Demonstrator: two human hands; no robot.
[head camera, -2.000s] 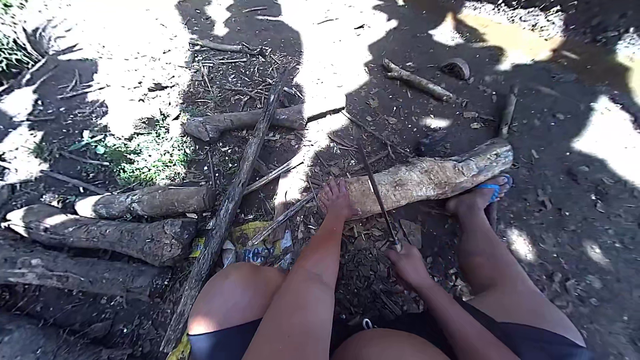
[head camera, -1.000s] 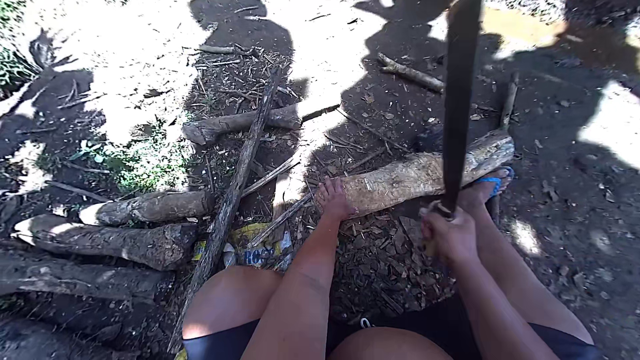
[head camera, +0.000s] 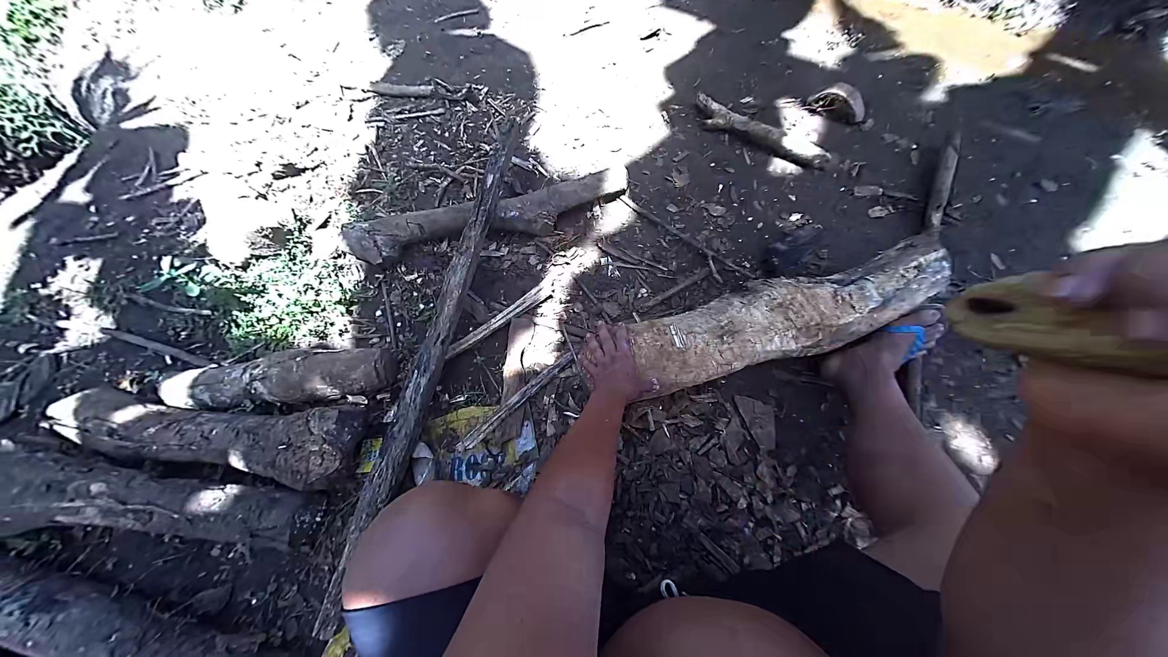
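A debarked log (head camera: 766, 328) lies slantwise on the ground between my legs, its right end beside my foot in a blue-strapped sandal (head camera: 908, 339). My left hand (head camera: 616, 363) rests spread on the log's left end, pressing on it rather than wrapped round it. Raised close to the camera at the right edge, my right hand (head camera: 1118, 287) is closed on a yellowish wooden handle (head camera: 1022, 319) with a dark hole near its end. The blade of this tool is out of view. Wood chips (head camera: 730, 465) cover the soil below the log.
Several bark-covered logs (head camera: 201, 438) lie side by side at the left. A long dark pole (head camera: 438, 338) crosses over another log (head camera: 547, 208). A printed yellow sack (head camera: 474, 438) lies near my knee. Shorter branches (head camera: 757, 132) lie farther off, and muddy water (head camera: 949, 36) shows at the top right.
My right hand has come up and to the right with the long-bladed tool, from low by the log to close before the camera. My left hand has stayed on the log's end.
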